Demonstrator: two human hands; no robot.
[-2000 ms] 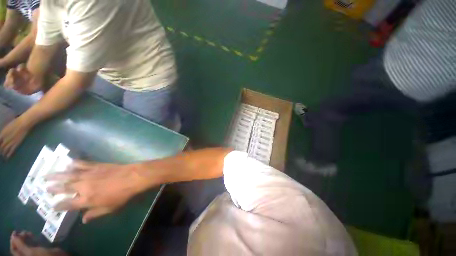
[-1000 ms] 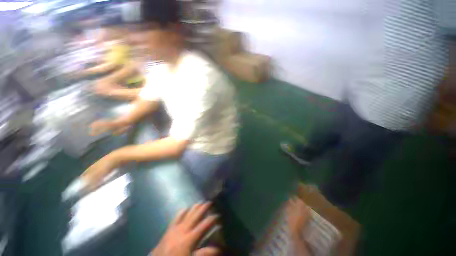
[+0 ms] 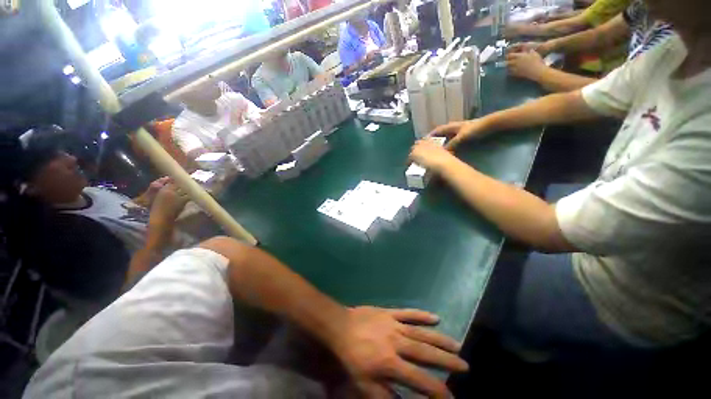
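Note:
My left hand [image 3: 401, 351] reaches in from the lower left under a white sleeve. It lies palm down at the table's near right corner, fingers spread, with nothing seen in it. My right hand is not in view. Several white product boxes [image 3: 366, 206] lie flat side by side in a stepped group on the green table [image 3: 312, 265], beyond my left hand and not touched by it.
A coworker at right has both hands on white boxes [image 3: 419, 174]. Tall white boxes [image 3: 444, 90] stand behind. A long row of boxes [image 3: 288, 128] stands at far left. Cream pipe [image 3: 191, 183] runs along the left; another person sits beside it.
The view has swung from the floor and shipping carton to the table, and the carton is out of view. My left hand still rests at the table edge. The hands at the carton no longer show.

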